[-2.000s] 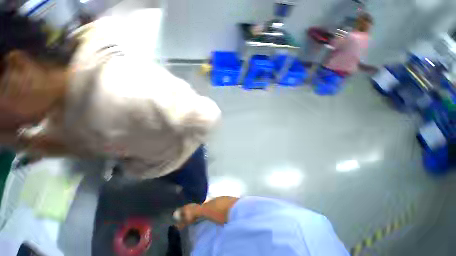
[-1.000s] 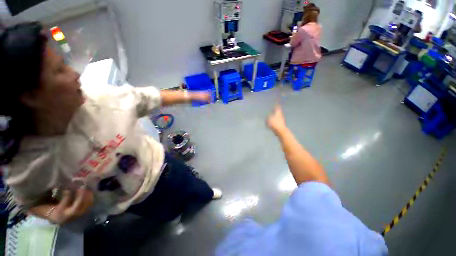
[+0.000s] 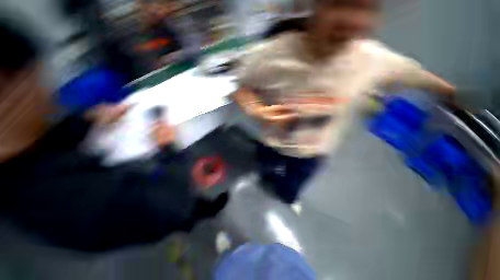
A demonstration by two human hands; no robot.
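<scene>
The whole view is strongly blurred. Neither of my hands can be made out; a blue part of my clothing shows at the bottom centre. A blurred skin-toned shape at the lower right edge may be part of an arm, with no hand visible. A white table [image 3: 211,90] with loose white sheets [image 3: 123,145] stands at left centre. A red wire coil [image 3: 209,171] lies on a dark surface below the table's edge.
A person in black [image 3: 104,186] leans in from the left, hands at the sheets. A person in a beige shirt [image 3: 312,87] stands beyond the coil. Blue crates or stools [image 3: 403,123] stand at the right. Further blurred people are behind the table.
The view has swung left to the table. My outstretched hand has left the picture. The person in black, the sheets and the coil have come into view; the far crimping benches have gone out.
</scene>
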